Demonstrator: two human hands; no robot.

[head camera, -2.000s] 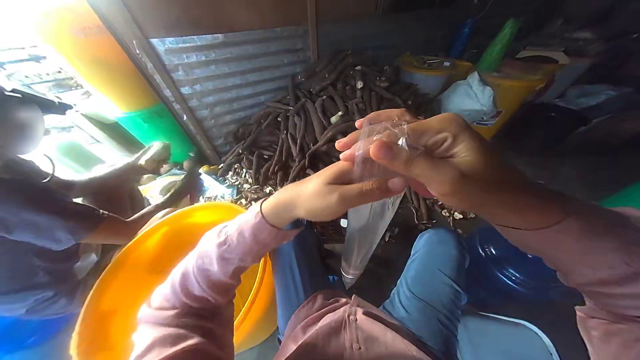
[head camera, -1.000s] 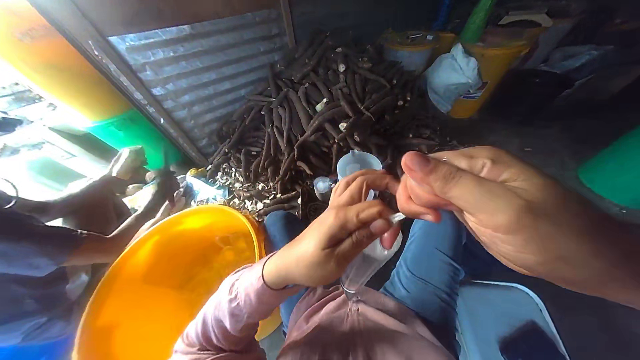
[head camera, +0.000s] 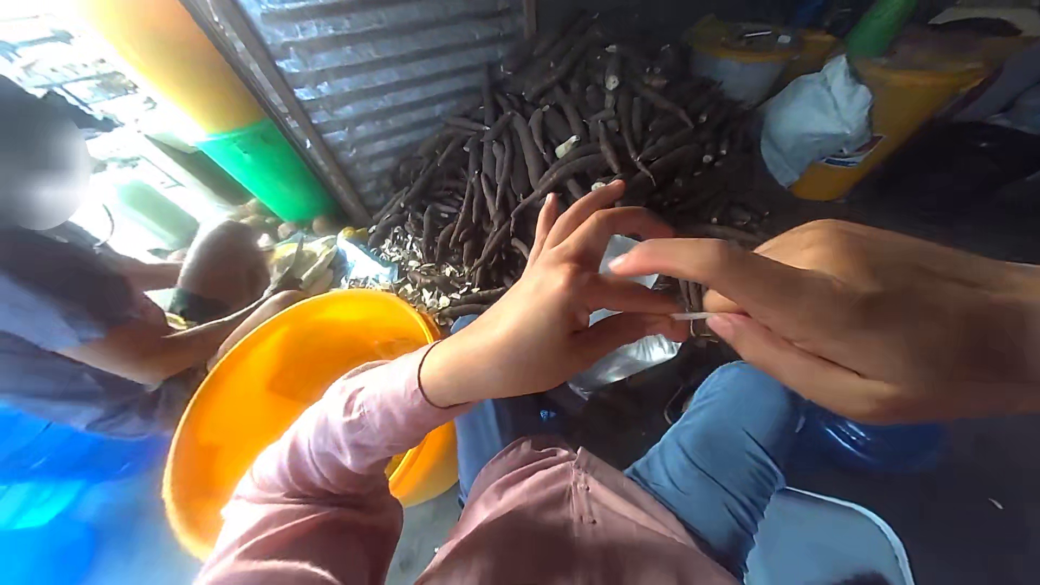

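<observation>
Both my hands are raised close together above my lap. My left hand [head camera: 540,313] pinches a thin whitish strip [head camera: 692,316] between thumb and a finger, its other fingers spread. From the right, my right hand [head camera: 821,317] grips the other end of the strip between thumb and fingers. A clear plastic bag [head camera: 630,357] hangs behind and below my left hand, partly hidden by its fingers; whether the strip is part of the bag I cannot tell. Beyond the hands lies a heap of long brown roots, probably cassava [head camera: 561,146].
A large yellow tub [head camera: 301,357] stands to my left, near a seated person [head camera: 81,317]. Root peelings [head camera: 431,276] lie by the heap. Behind are a corrugated metal wall [head camera: 390,73], a white bag [head camera: 816,122] and a yellow bucket [head camera: 910,114]. A light plastic seat [head camera: 825,540] shows below.
Two seconds ago my hands overlapped on the plastic bag; now they are farther apart, with the thin strip between their fingertips. My left hand's fingers have spread since the last frame.
</observation>
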